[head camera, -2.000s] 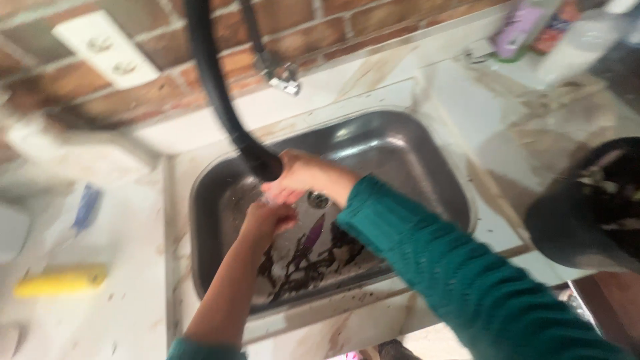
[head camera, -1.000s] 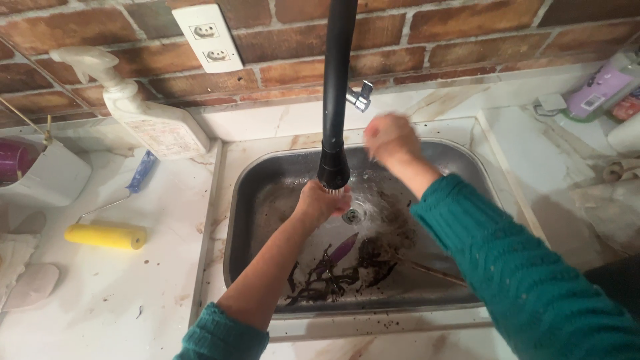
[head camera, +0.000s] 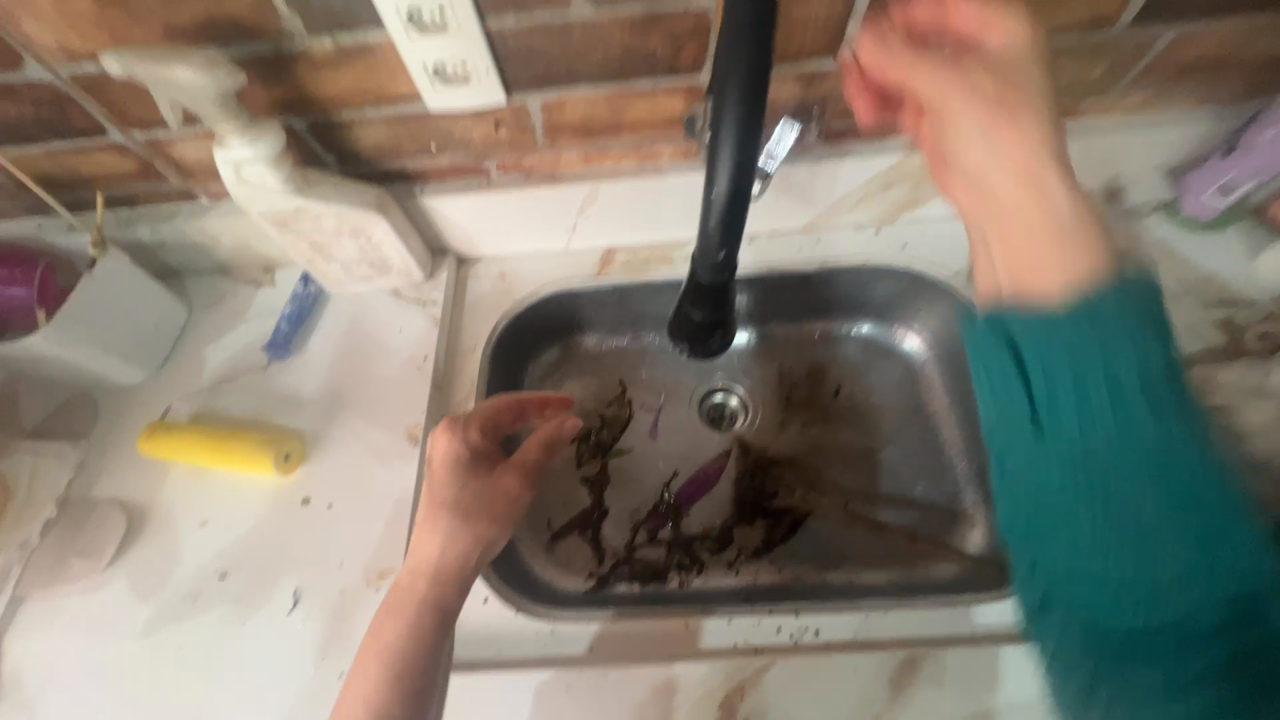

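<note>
My left hand [head camera: 500, 465] is over the left rim of the steel sink [head camera: 900, 440], its thumb and fingers apart with nothing seen between them. A clump of dark, wet plant debris [head camera: 600, 440] lies just right of its fingertips. More dark debris [head camera: 690, 550] spreads over the sink floor, with a purple leaf [head camera: 702, 480] in it. The black faucet spout [head camera: 704, 310] hangs above the drain [head camera: 724, 408]. My right hand [head camera: 960, 90] is raised in front of the brick wall, right of the faucet, blurred; whether it holds anything cannot be told.
On the left counter are a yellow paint roller [head camera: 220, 447] with a blue handle [head camera: 294, 316], a white spray bottle [head camera: 310, 210] and a white container [head camera: 125, 310]. A wall outlet [head camera: 445, 55] is above. A purple bottle [head camera: 1235, 170] lies toward the right edge.
My left hand has moved left, away from under the faucet. My right hand, which was beside my left hand at the spout two seconds ago, has risen to the upper right.
</note>
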